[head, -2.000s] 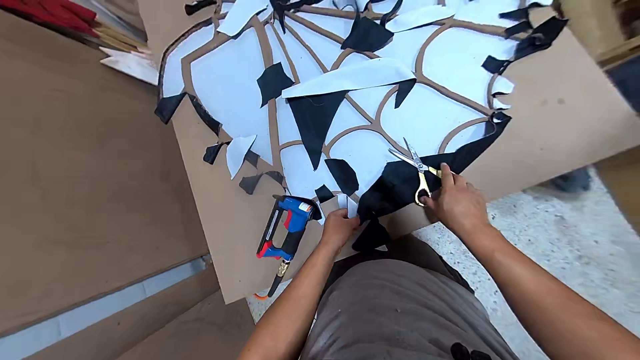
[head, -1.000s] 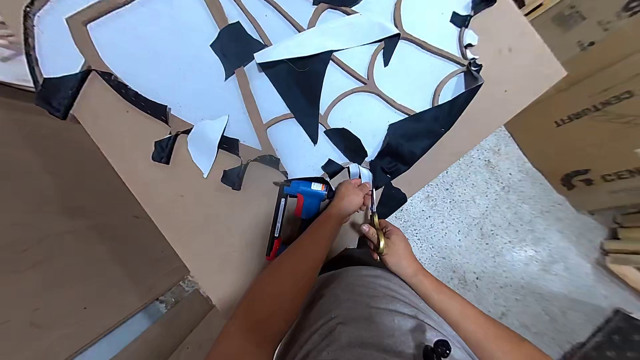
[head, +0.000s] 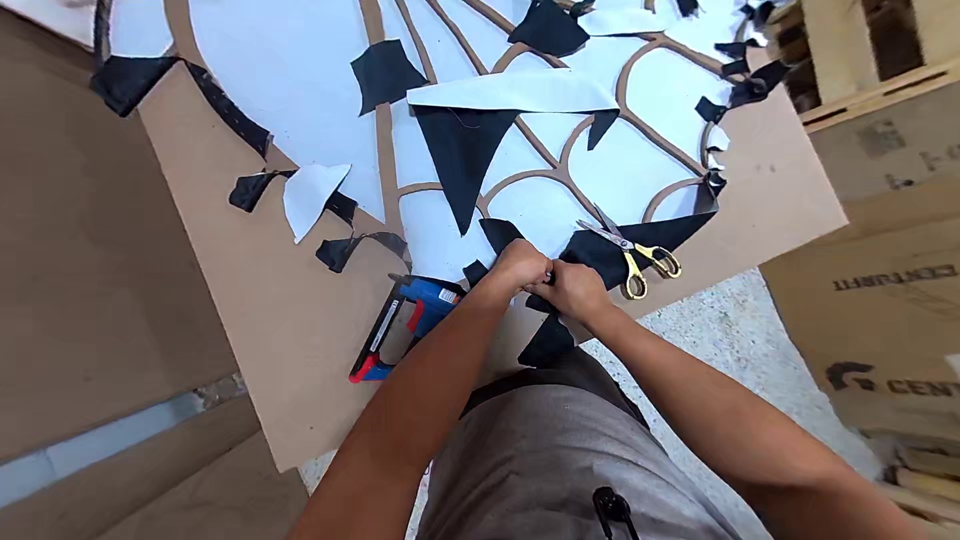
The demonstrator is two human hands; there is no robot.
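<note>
My left hand (head: 523, 268) and my right hand (head: 576, 289) meet at the near edge of a panel with brown curved ribs and white fabric (head: 517, 206). Both pinch the black fabric (head: 542, 304) there; the fingertips are partly hidden. Just right of my right hand, scissors with yellow handles (head: 628, 247) lie spread on a black fabric strip (head: 686, 227). Left of my left forearm rests a blue and black pneumatic stapler (head: 409, 319). A black triangular scrap (head: 465, 154) and a long white scrap (head: 517, 91) lie on the panel.
The panel lies on a brown board (head: 247, 300) whose near edge is by my waist. Loose black and white scraps (head: 313, 196) lie along the left side. Large cardboard boxes (head: 885, 300) and a wooden pallet (head: 862, 45) stand at the right, beyond the speckled floor (head: 720, 337).
The scissors, in my right hand a second ago, now lie on the black fabric to the right. My right hand has come up beside my left at the panel's edge.
</note>
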